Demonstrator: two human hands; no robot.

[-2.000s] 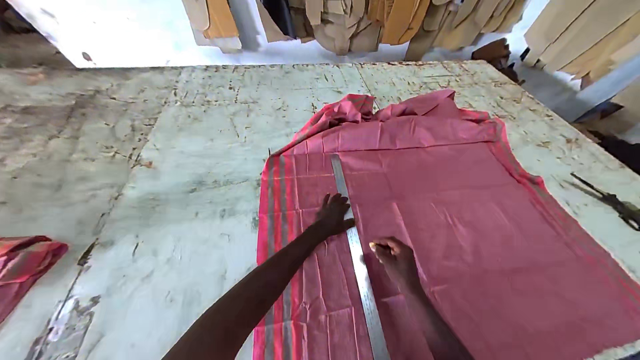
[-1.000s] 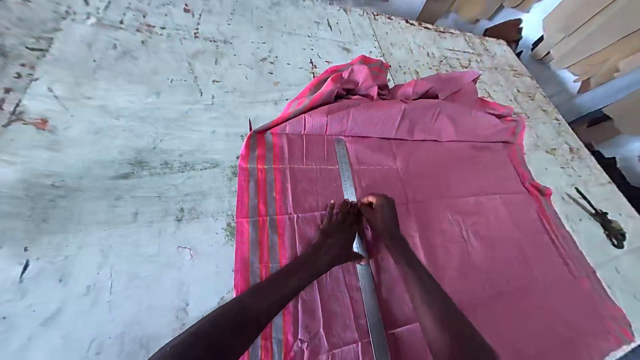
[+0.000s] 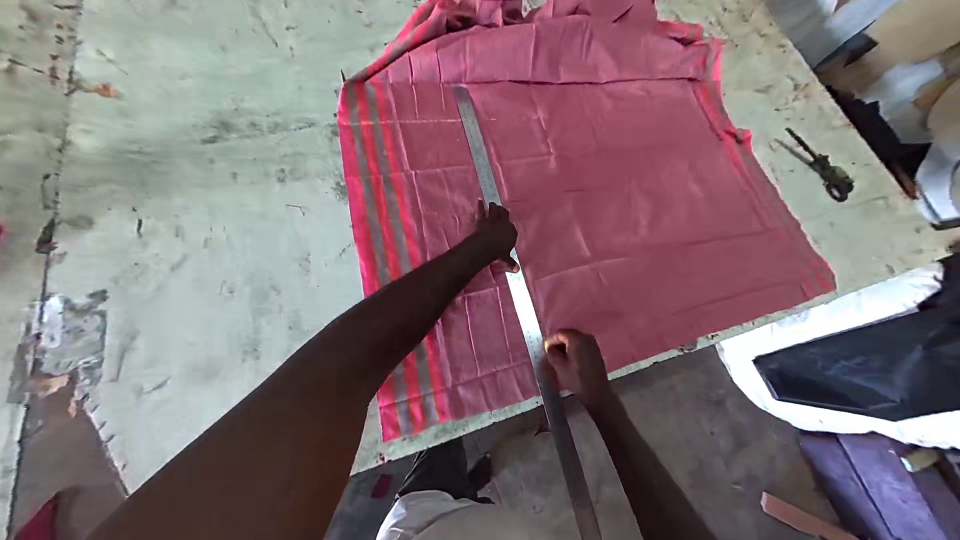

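A pink-maroon cloth (image 3: 630,195) with red and grey stripes along its left side lies spread on the worn table, its far part bunched in folds. Across it runs a long metal ruler (image 3: 527,307), whose near end sticks out past the table's front edge. My left hand (image 3: 496,231) presses on the ruler around its middle, fingers spread. Beside the ruler's right edge, close to the front of the cloth, is my right hand (image 3: 576,364), its fingers pinched together around something small and pale, too small to name.
Dark-handled scissors (image 3: 825,169) lie on the table (image 3: 217,225) right of the cloth. A white sheet with a black piece (image 3: 847,367) is beyond the front right edge. Purple material (image 3: 870,480) lies lower right, and pale pieces (image 3: 915,67) are at the upper right.
My right hand has moved from beside my left hand down along the ruler toward the table's front edge. My left hand still rests on the ruler. The view has tilted lower.
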